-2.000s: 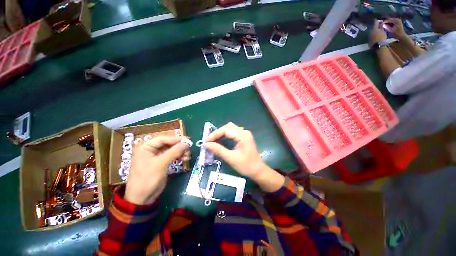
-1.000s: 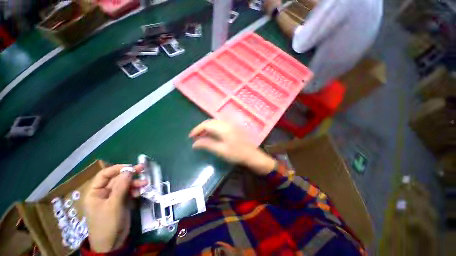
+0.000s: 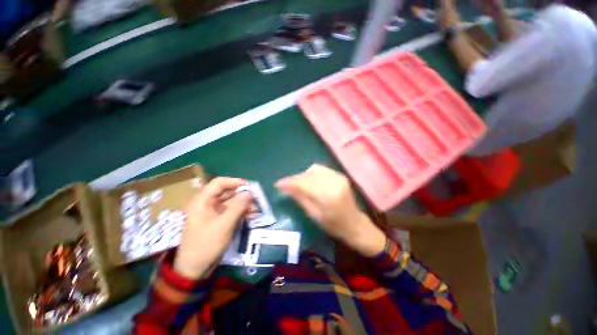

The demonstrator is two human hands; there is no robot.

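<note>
My left hand (image 3: 213,226) is closed around a white part, likely a ring, with the end of a pale frame (image 3: 263,208) at its fingertips. My right hand (image 3: 330,199) is just right of it, with thumb and forefinger together; it is blurred, and I cannot tell whether a tiny part is between them. Another white frame (image 3: 294,247) with a rectangular opening lies in front of me, just below my left fingertips. The pink parts tray (image 3: 338,142) lies to the right, beyond my right hand.
An open cardboard box (image 3: 98,229) of copper-orange modules stands at left. A shallower box (image 3: 114,197) with white rings is beside it. Several units (image 3: 268,59) lie on the belt (image 3: 190,85). A metal post (image 3: 376,33) stands behind the tray. A person (image 3: 537,72) sits at right by a red stool (image 3: 488,183).
My right hand has come back from the tray's near edge towards my left hand. The left hand still holds its piece. The camera view has swung left, so both boxes show again.
</note>
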